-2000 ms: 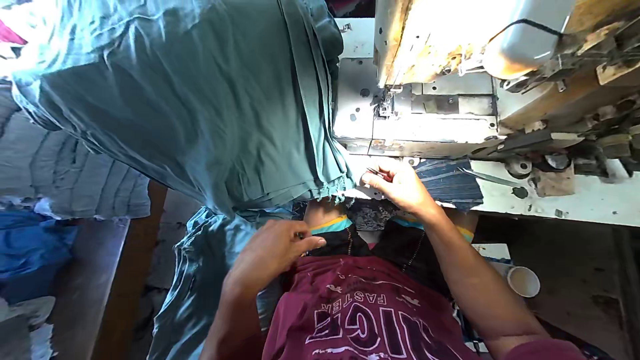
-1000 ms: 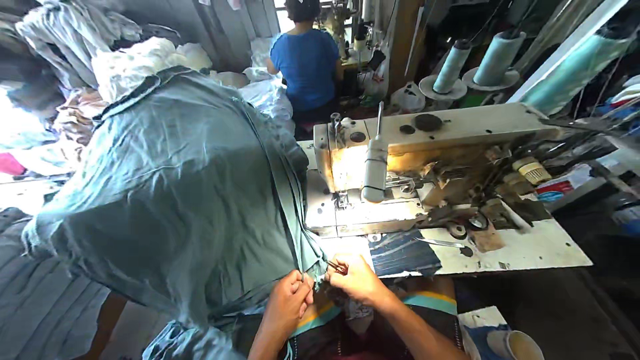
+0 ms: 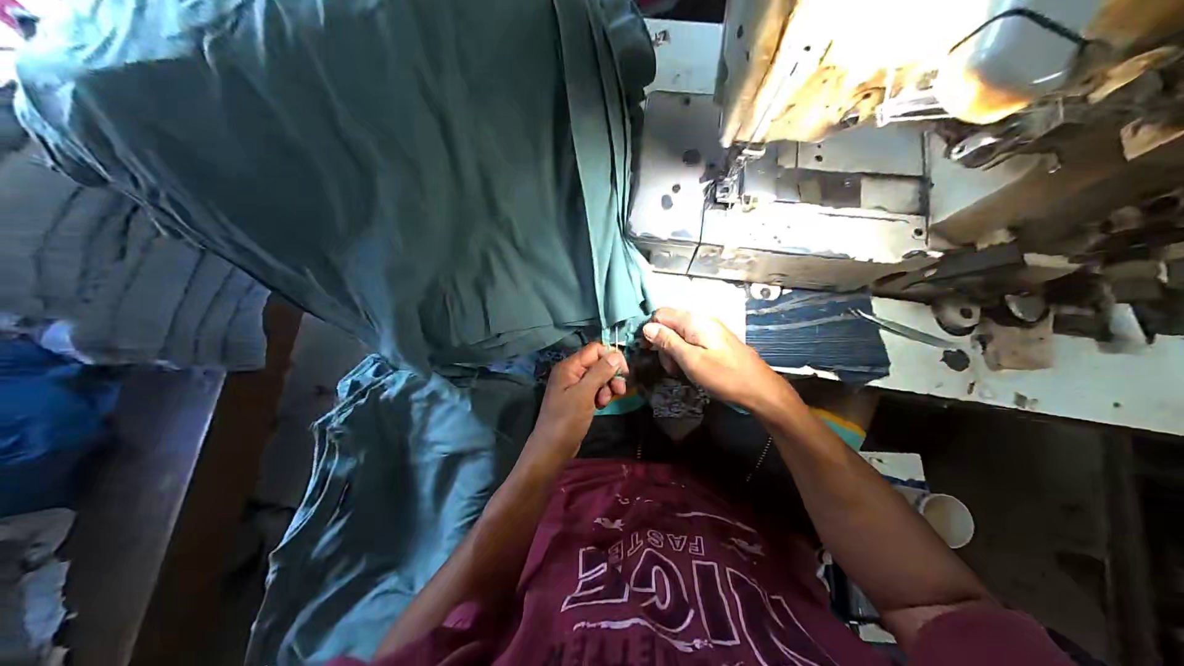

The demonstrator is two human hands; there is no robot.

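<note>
A large pile of teal fabric pieces (image 3: 444,185) drapes down from the upper left to my hands. At its lower right corner my left hand (image 3: 587,379) pinches thin threads or a narrow strip at the edge. Touching the same corner from the right, my right hand (image 3: 698,347) has its thumb and fingers closed on the fabric edge; a small dark tool may be hidden in its fingers. More teal fabric (image 3: 398,481) hangs below, left of my lap. To the upper right stands an industrial sewing machine (image 3: 832,83), its presser foot (image 3: 726,190) beside the pile.
A dark striped cloth piece (image 3: 814,333) lies on the white table edge (image 3: 1036,379), with tweezers (image 3: 911,331) near it. A white cup (image 3: 945,520) stands low at the right. Grey fabric stacks (image 3: 139,268) and a blue bundle (image 3: 51,416) are at the left.
Two seconds ago my left hand was apart from the fabric; now it grips at the corner beside my right hand. The view tilted up and then back down.
</note>
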